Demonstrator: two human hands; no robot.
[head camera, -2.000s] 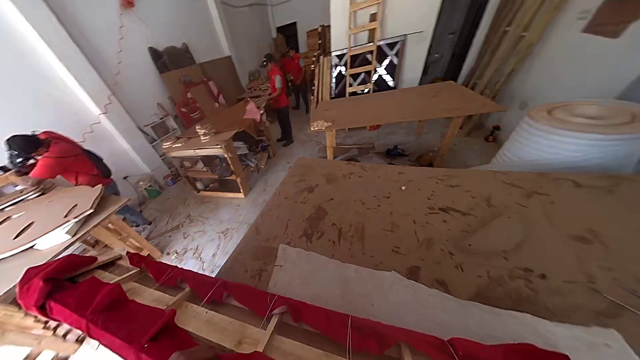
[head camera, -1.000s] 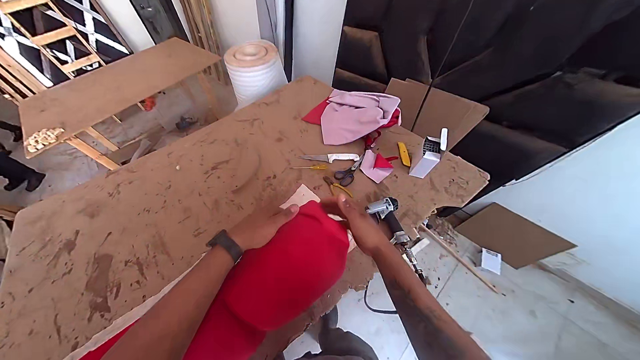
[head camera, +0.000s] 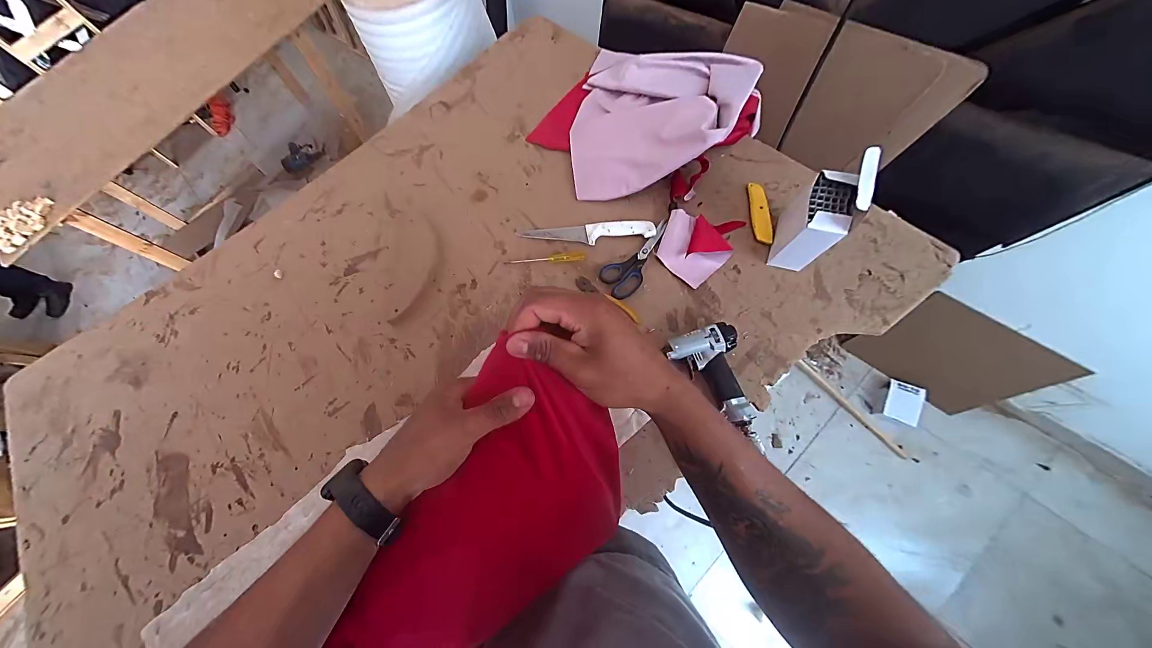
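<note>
Red fabric (head camera: 540, 468) covers a long padded piece that lies along the table edge in front of me. My right hand (head camera: 589, 346) pinches the fabric at the far end between thumb and fingers. Against the left side of that end rests my left hand (head camera: 450, 436), thumb on top, its other fingers hidden. White padding shows under the piece. Beyond my hands lie a white-handled knife (head camera: 589, 233), a yellow screwdriver (head camera: 549, 259), scissors (head camera: 633, 264) and a red-and-pink fabric scrap (head camera: 696, 247). A pneumatic staple gun (head camera: 715, 364) is right of my right hand.
The worktable (head camera: 225, 360) has a ragged right edge. On it are a folded pink-and-red cloth (head camera: 661, 117), a yellow utility knife (head camera: 760, 213) and an open box of staples (head camera: 814, 225). A white foam roll (head camera: 423, 49) stands behind; cardboard (head camera: 963, 351) and a small box (head camera: 904, 402) lie on the floor.
The view has swung far round to this end of the table and come nearer. Both hands stay at the end of the red piece; the right hand now pinches the fabric edge.
</note>
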